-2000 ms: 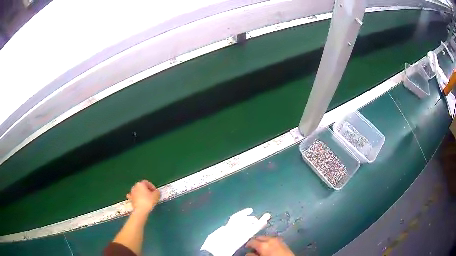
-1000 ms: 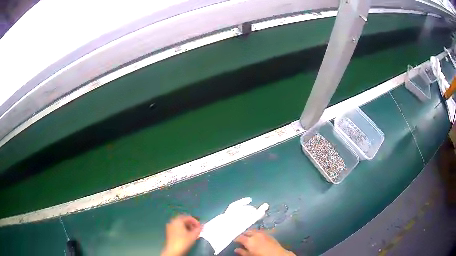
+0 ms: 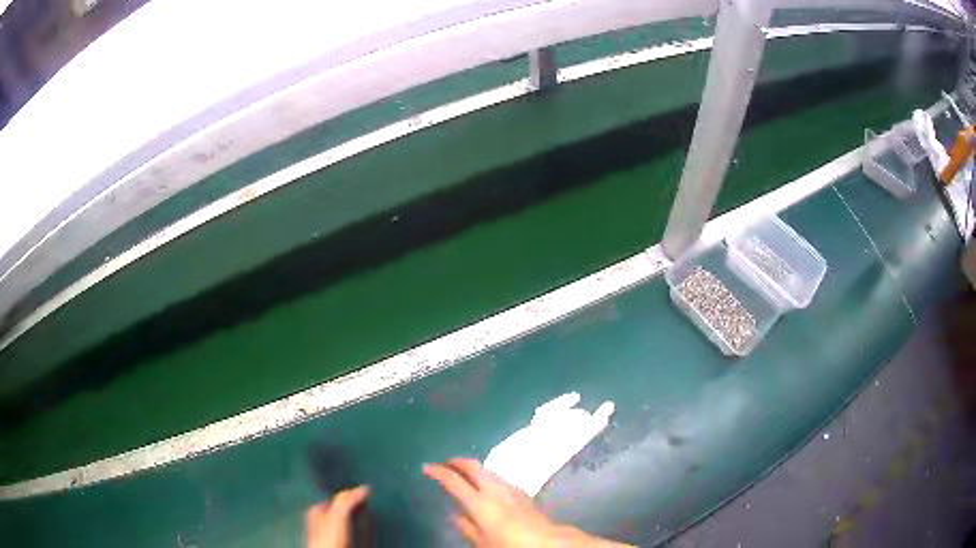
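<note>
A white work glove (image 3: 544, 447) lies flat on the green bench, fingers pointing up and right. My right hand (image 3: 494, 511) is bare, just left of and below the glove's cuff, with its fingers apart and nothing visible in it. My left hand (image 3: 337, 519) is bare and cut off by the bottom edge. A dark, blurred thing (image 3: 334, 466) shows just above my left hand, and more dark shows at its right side. Whether my left hand grips it cannot be told.
Two clear bins (image 3: 717, 310) (image 3: 778, 260) with small parts stand right of the glove. Another clear bin (image 3: 890, 163) is farther right, near an orange thing (image 3: 956, 155). A metal post (image 3: 717, 128) rises beside the bins. The green conveyor belt (image 3: 450, 257) runs behind the bench's pale edge strip.
My right hand has moved left, off the glove's lower edge. My left hand has left the cuff and moved left and down. The view has shifted, and the dark thing now shows by my left hand.
</note>
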